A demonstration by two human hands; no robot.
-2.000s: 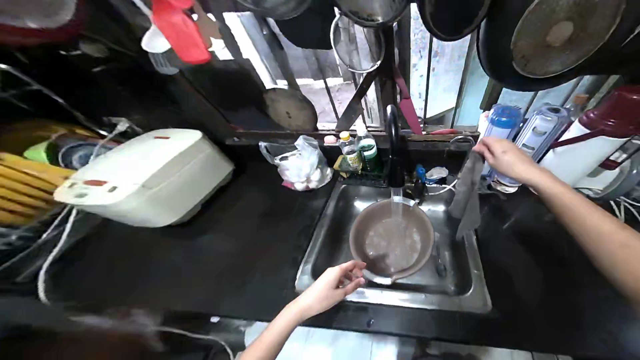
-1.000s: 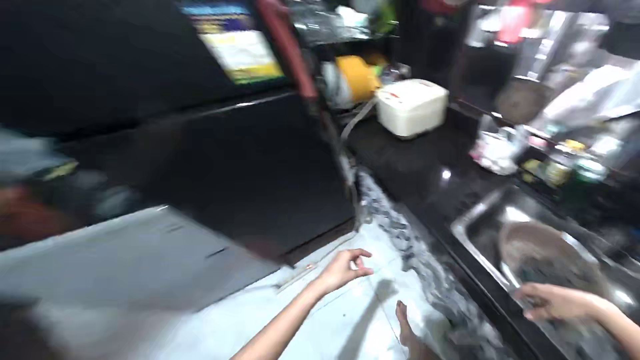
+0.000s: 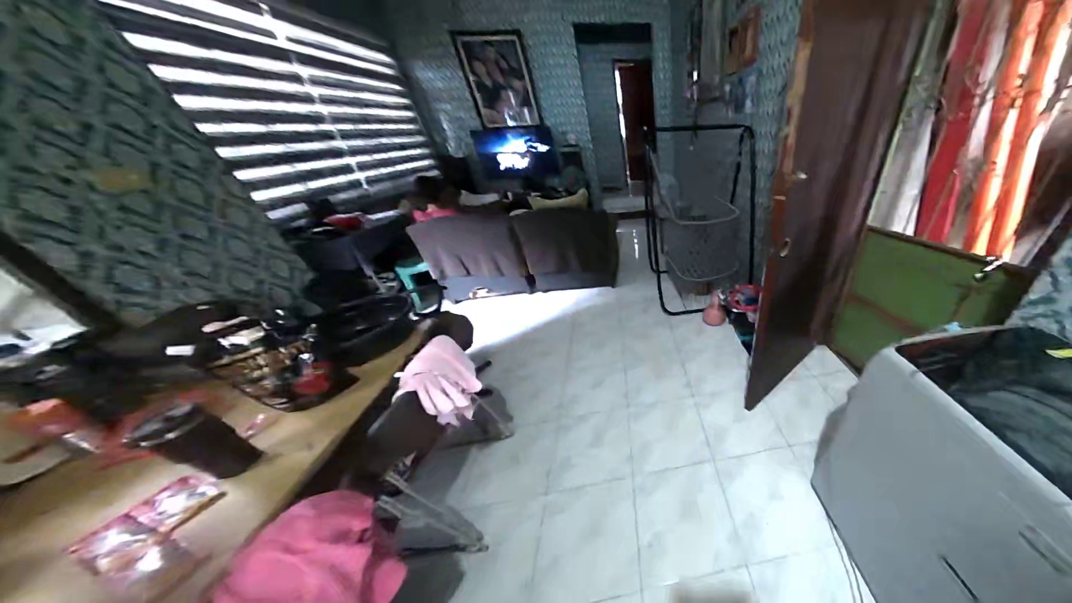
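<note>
Neither my left hand nor my right hand shows in the head view. A wooden table (image 3: 327,435) runs along the left side, bearing a dark cup (image 3: 197,440), shiny pink packets (image 3: 142,536) and a wire basket of small items (image 3: 272,360). Beside it, a light pink cloth (image 3: 440,377) hangs over a chair back. Nearer to me, a deep pink cloth (image 3: 318,553) is draped at the table's edge. The sink and the basin are out of view.
A grey cabinet-like box (image 3: 955,469) stands at the right, with a brown door (image 3: 821,193) beyond it. Further off are a black rack (image 3: 703,130) and a sofa (image 3: 519,247) with a person (image 3: 431,197) by it. Tiled floor (image 3: 620,469) runs between.
The view has swung from the sink to the living area. Both hands, seen earlier near the sink and basin, have left view. The grey cloth held two seconds ago is out of sight.
</note>
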